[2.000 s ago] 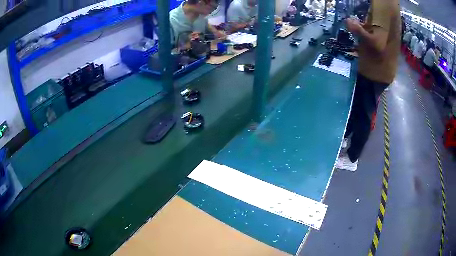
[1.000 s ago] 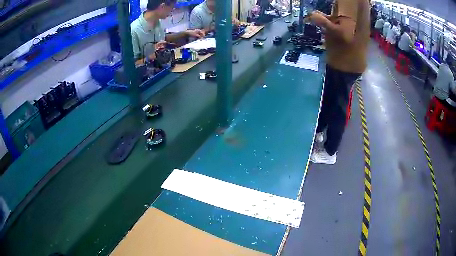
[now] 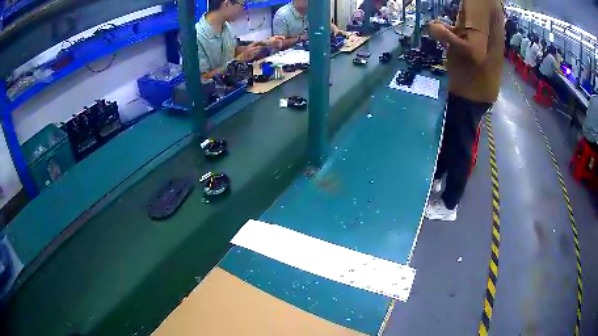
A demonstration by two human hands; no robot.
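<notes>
Neither of my hands is in the picture. Nearest in front of me, a tan cardboard mat (image 3: 242, 308) lies on the teal bench (image 3: 354, 177), cut off by the lower edge. A long white strip (image 3: 321, 258) lies across the bench beyond it. On the dark green belt to the left lie a black flat oval piece (image 3: 170, 197) and, to its right, a round black unit (image 3: 215, 187) with a white and yellow patch. A second such unit (image 3: 214, 147) lies behind it, and another round unit (image 3: 296, 102) lies farther back with a white patch at its left.
Green posts (image 3: 318, 79) stand along the belt. A person (image 3: 473, 98) stands at the bench's right side, near a white sheet (image 3: 416, 84) with black parts. Seated people (image 3: 219, 42) work across the belt beside a blue bin (image 3: 210, 98). A yellow-black floor stripe (image 3: 493, 230) runs at right.
The view has swung left-to-right and back, shifting everything. The round unit seen at the lower left two seconds ago is out of view. The standing person's hands remain raised near the chest.
</notes>
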